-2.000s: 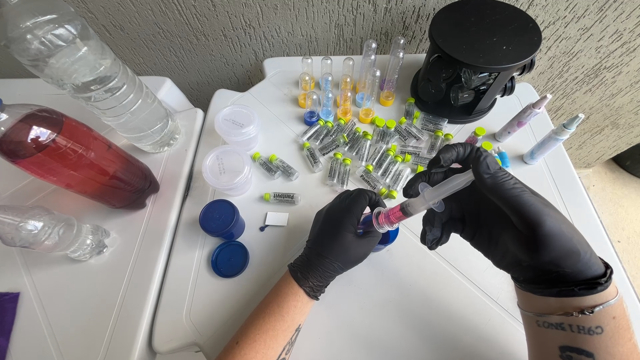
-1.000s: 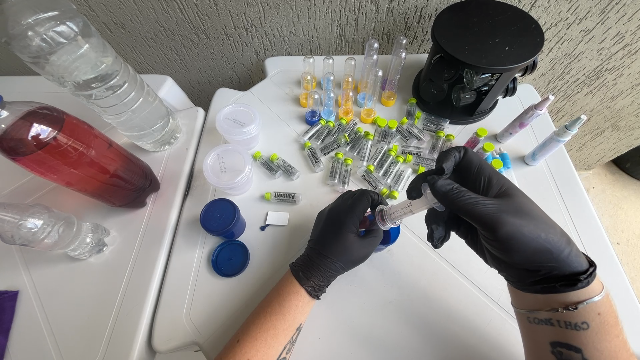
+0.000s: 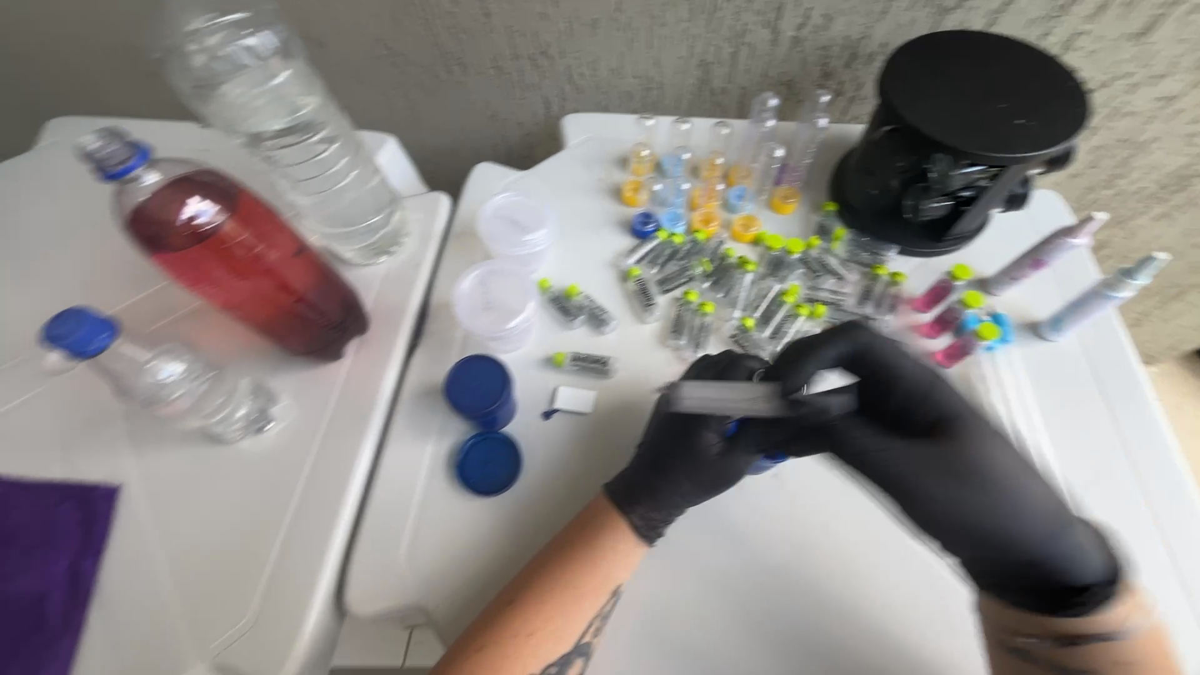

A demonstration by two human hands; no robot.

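Observation:
My right hand point(image 3: 862, 422), in a black glove, holds a blurred plastic syringe point(image 3: 727, 398) lying across my gloved left hand point(image 3: 689, 436). The left hand's fingers are curled beside a blue item point(image 3: 767, 463), mostly hidden under both hands; what they grip cannot be made out. Behind the hands lie many small clear vials with green caps point(image 3: 745, 281). Several vials holding pink liquid point(image 3: 937, 293) are by a light blue object point(image 3: 994, 328), right of the pile. A lone vial point(image 3: 586, 364) lies left of the left hand, near a small white tag point(image 3: 573, 400).
Clear tubes with coloured caps point(image 3: 705, 221) stand before a black round stand point(image 3: 980, 103). Two slim bottles point(image 3: 1102, 295) are at right. Clear cups point(image 3: 497, 300), a blue jar point(image 3: 480, 389) and a blue lid point(image 3: 488, 463) sit left. The other table holds a red-liquid bottle point(image 3: 244, 258), clear bottles point(image 3: 319, 159) and purple cloth point(image 3: 52, 562).
The syringe has gone from slanting up to the right to lying nearly level over my left hand. Pink liquid showed in its barrel two seconds ago, and the barrel looked clear one second ago.

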